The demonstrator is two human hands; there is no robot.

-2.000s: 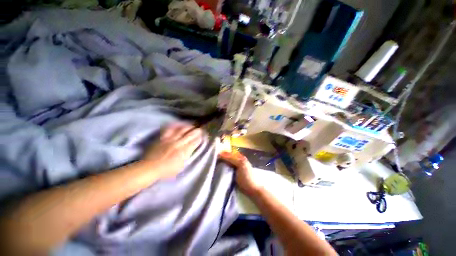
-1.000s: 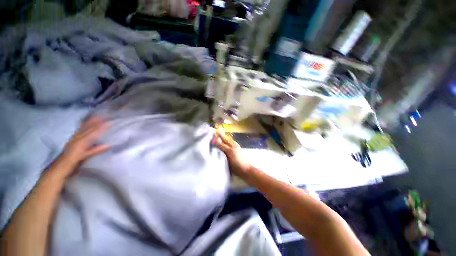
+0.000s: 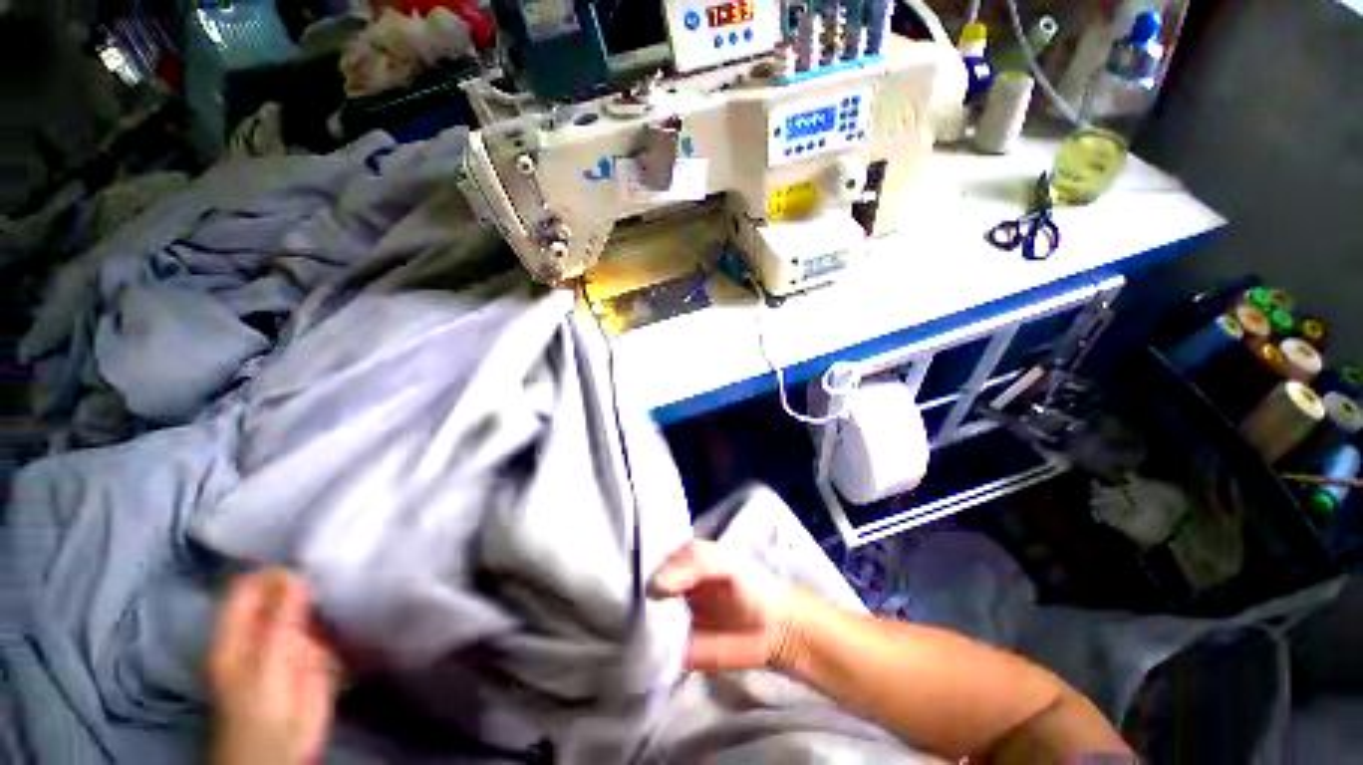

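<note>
The grey fabric (image 3: 419, 434) lies heaped left of the sewing machine (image 3: 703, 150) and hangs down over the lap. Its upper end lies at the presser foot and needle (image 3: 568, 284), lit yellow. A dark fabric edge (image 3: 629, 493) runs down from there. My right hand (image 3: 733, 605) pinches the fabric at this edge, well below the table edge. My left hand (image 3: 272, 665) is blurred at the lower left, against the fabric; whether it grips cloth is unclear.
Black scissors (image 3: 1027, 227) and a bottle with yellow-green liquid (image 3: 1094, 157) stand or lie on the white table (image 3: 942, 269) at the right. A white roll (image 3: 879, 441) hangs below its edge. Thread cones (image 3: 1286, 419) fill a dark crate at far right. A display box (image 3: 724, 27) tops the machine.
My right hand has moved from beside the needle down along the fabric edge. My left hand has moved lower. The view has turned, showing more floor and the crate at right.
</note>
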